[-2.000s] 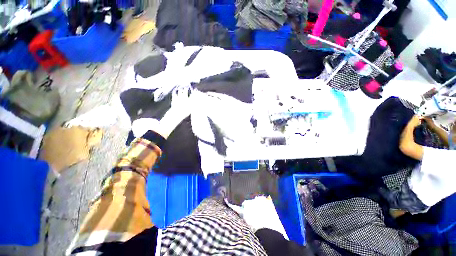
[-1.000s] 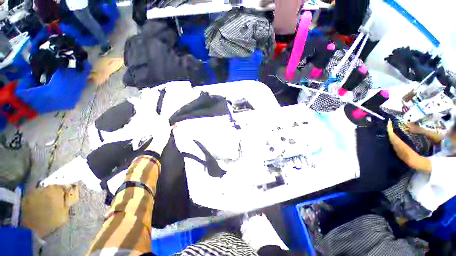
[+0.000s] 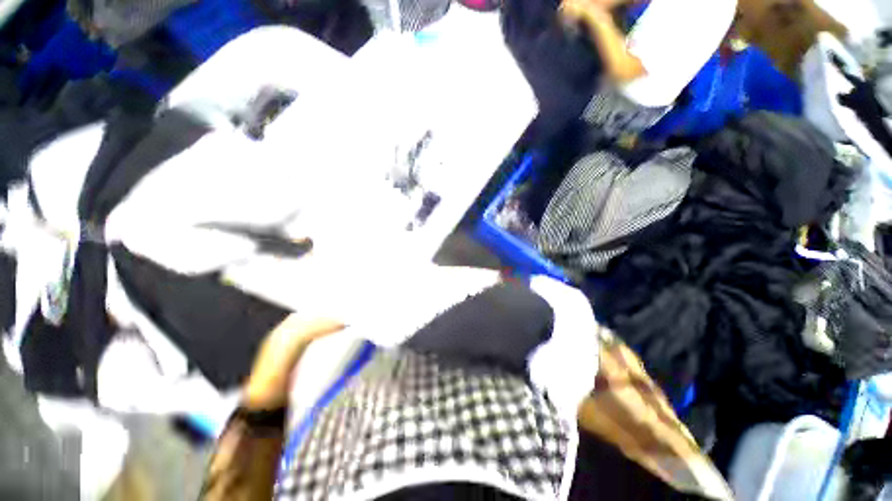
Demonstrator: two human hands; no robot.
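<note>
A large white garment with black patches point(image 3: 186, 303) spreads over the left and front of the white machine table point(image 3: 479, 108) and down to my lap. My left hand point(image 3: 293, 352) is at its front edge, blurred, with the fingertips partly lost against the white cloth. My right hand point(image 3: 567, 333), washed out to white, is at the right end of a black-patched part point(image 3: 489, 323) of the cloth, above my checked apron, and grips its edge. The overlock machine point(image 3: 411, 176) is overexposed; only its dark metal parts stand out.
A blue crate point(image 3: 523, 250) stands right of the table, with striped cloth point(image 3: 616, 201) and a large black garment pile point(image 3: 714, 264) beside it. Another person's arm point(image 3: 611, 44) shows at the top. A white container point(image 3: 792, 460) is at the lower right.
The view has swung right and down. My left hand has come back from the far cloth to the near edge. My right hand has come up from my lap to the cloth, which now reaches further right.
</note>
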